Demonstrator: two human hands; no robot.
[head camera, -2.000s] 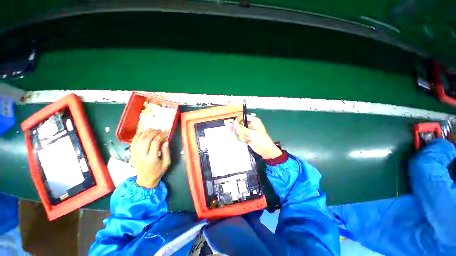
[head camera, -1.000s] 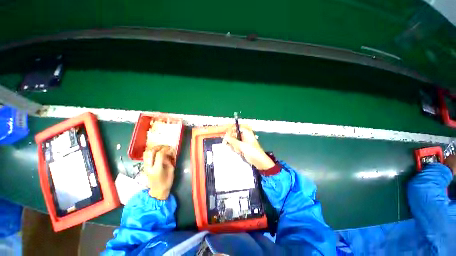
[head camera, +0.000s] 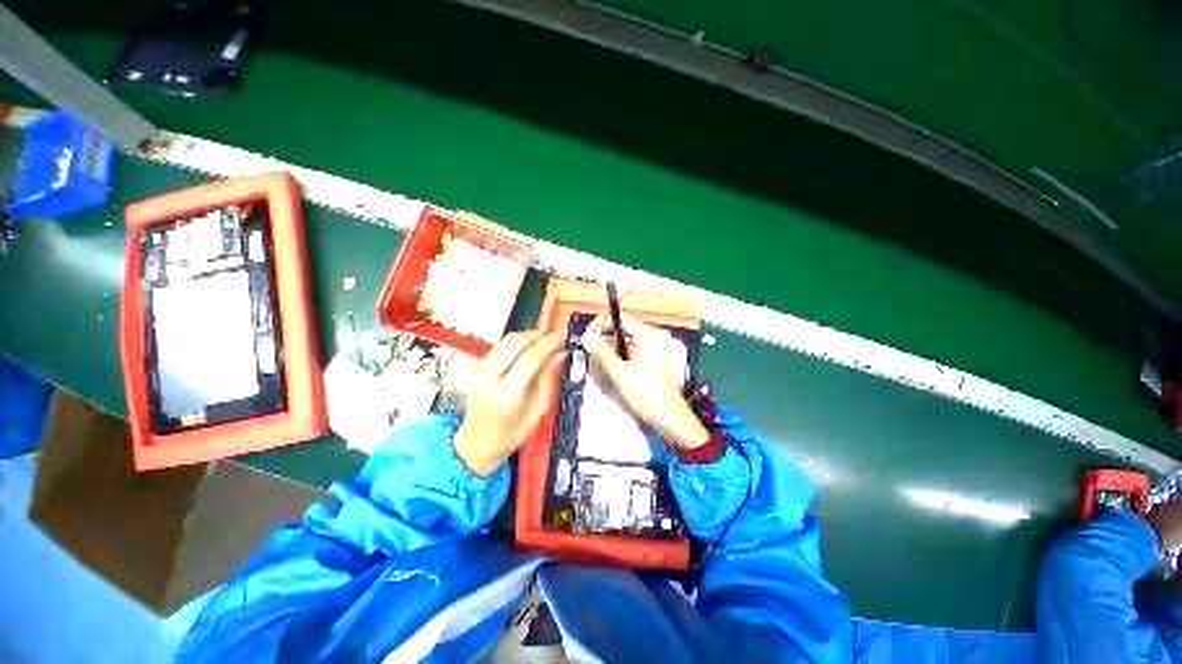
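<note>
An open tablet unit (head camera: 609, 418) with a silver-grey plate lies in a red-orange holding fixture (head camera: 533, 499) in front of me. My right hand (head camera: 644, 383) is over its upper part and holds dark tweezers (head camera: 616, 319), which point upward. My left hand (head camera: 509, 396) is at the fixture's upper left edge, its fingertips close to my right fingers. Whether it holds a small piece is too small to tell. The red parts bin (head camera: 406, 279) with cream-yellow pads (head camera: 469, 288) stands beyond my left hand.
A second tablet in a fixture (head camera: 311, 350) lies at the left. Small modules (head camera: 412, 370) and a white sheet (head camera: 363, 400) lie below the bin. A blue box (head camera: 62, 166) is far left. A black slab (head camera: 188, 52) lies on the belt. Another person's sleeve (head camera: 1095, 584) is at the right.
My left hand has left the parts bin and moved right to the tablet's upper edge, beside my right hand. The right hand still holds the tweezers. The camera view has turned.
</note>
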